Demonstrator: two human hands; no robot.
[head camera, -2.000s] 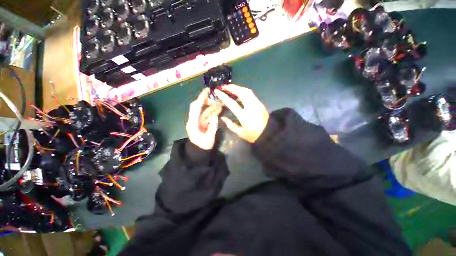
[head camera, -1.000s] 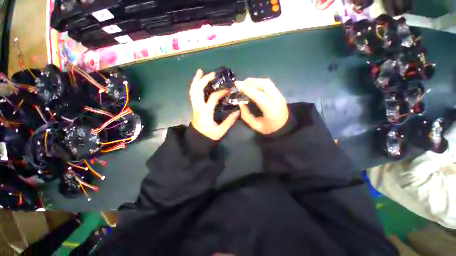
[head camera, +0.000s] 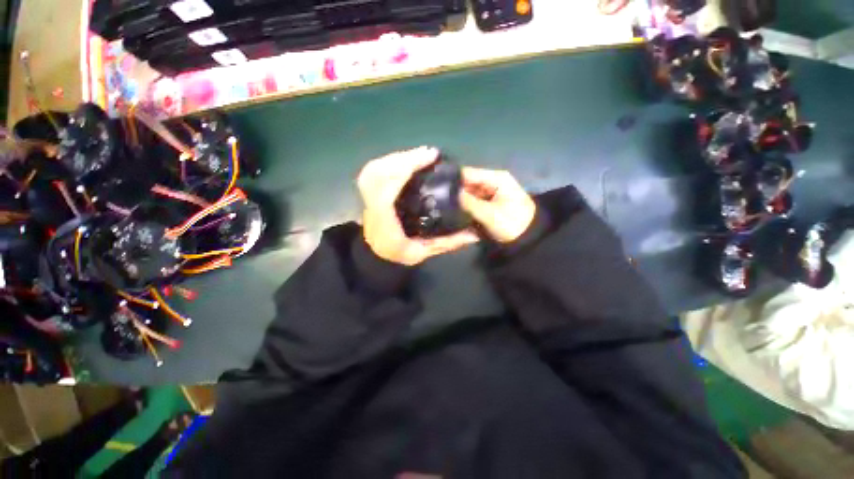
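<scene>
A round black camera housing (head camera: 433, 198) is held between both hands above the middle of the green bench. My left hand (head camera: 389, 206) curls around its left side and underside, with the thumb below it. My right hand (head camera: 501, 206) is at its right edge, fingers bent against it. Whether the right fingers pinch a small part is too blurred to tell. Any lens module inside the housing is hidden.
Wired housings (head camera: 140, 248) with coloured leads pile at left. Part-built units (head camera: 735, 136) cluster at right. Stacked parts trays (head camera: 309, 23) and a dark phone or calculator (head camera: 503, 13) are on the ledge behind. A person's white sleeve (head camera: 815, 327) is at lower right.
The housing was tilted with glassy parts showing between the hands; now its dark round side faces up. The left hand has wrapped around it. The view has moved, with less of the trays showing.
</scene>
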